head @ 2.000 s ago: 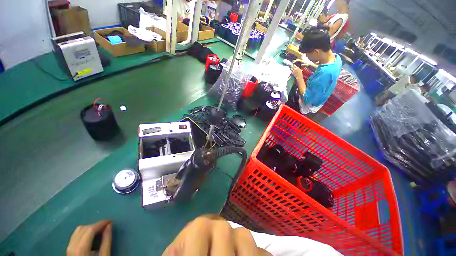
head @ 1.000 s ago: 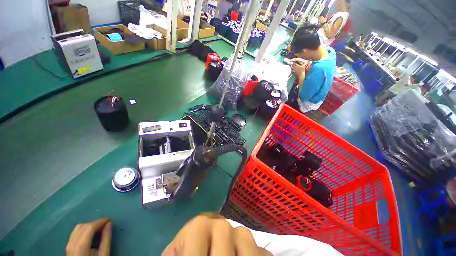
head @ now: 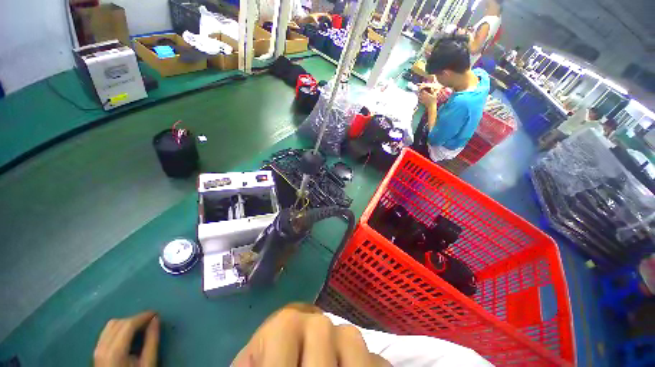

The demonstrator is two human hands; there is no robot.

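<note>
My left hand [head: 128, 342] rests at the lower left on the green bench, fingers curled with a gap between thumb and fingers; nothing shows in it. My right hand [head: 309, 340] is large at the bottom centre, knuckles up, cut off by the lower edge; its fingertips and palm are hidden. The white screw feeder [head: 240, 233] stands beyond my hands. The black electric screwdriver [head: 276, 247] hangs tilted at its front right. A round silver-white object [head: 179, 256] lies left of the feeder. A black speaker housing [head: 177, 152] with thin red wires stands upright on the conveyor.
A red plastic crate [head: 460, 265] with black units stands at right. Black panels [head: 316, 179] are piled behind the feeder. Bagged speaker housings [head: 381, 136] lie beyond. A person in a blue shirt [head: 463, 111] works across. A pale box [head: 111, 75] and cardboard boxes [head: 172, 61] stand across the conveyor.
The black speaker housing and a small white piece beside it have moved right and away along the conveyor. The person in blue has shifted posture. My hands have hardly moved.
</note>
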